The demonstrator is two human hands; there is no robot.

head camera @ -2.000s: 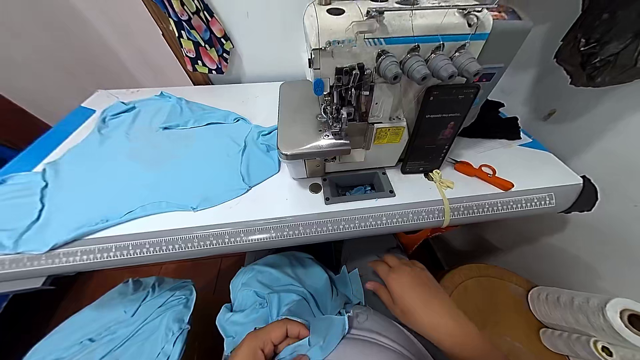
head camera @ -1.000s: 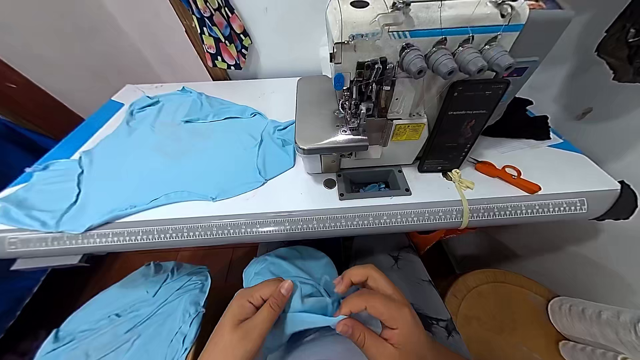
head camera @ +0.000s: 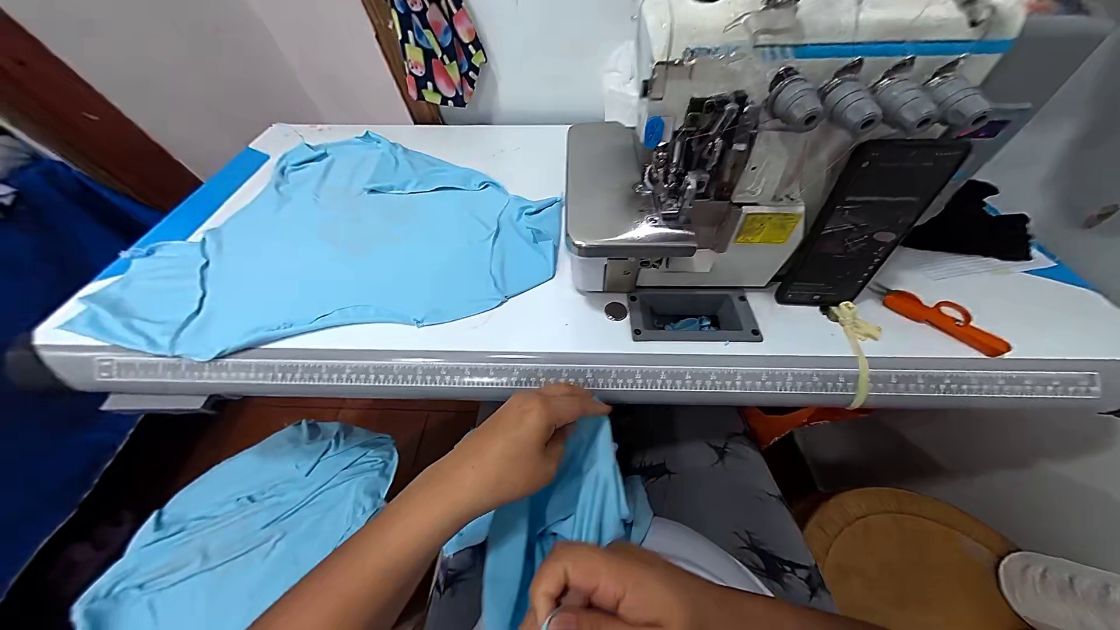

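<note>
Light blue knit fabric (head camera: 586, 490) hangs over the lap, stretched between both hands. My left hand (head camera: 542, 437) grips its upper end just below the table's front edge, fingers bent over the cloth. My right hand (head camera: 612, 586) is closed on the lower part near the bottom of the view; its fingertips are partly cut off by the frame. Above them on the table lies a light blue garment (head camera: 350, 245), spread flat, its right end beside the overlock sewing machine (head camera: 700, 192). Another light blue fabric piece (head camera: 254, 525) lies low at the left.
A measuring tape strip (head camera: 569, 378) runs along the table's front edge. A phone (head camera: 875, 219) leans against the machine, with orange thread snips (head camera: 945, 322) beside it. A small scrap tray (head camera: 696, 332) is set into the table. A round brown stool (head camera: 910, 560) and white thread cones (head camera: 1063, 586) stand lower right.
My left hand has moved up toward the table edge with the cloth, and my right hand has moved down. The cloth, bunched earlier, is now drawn out lengthwise between them.
</note>
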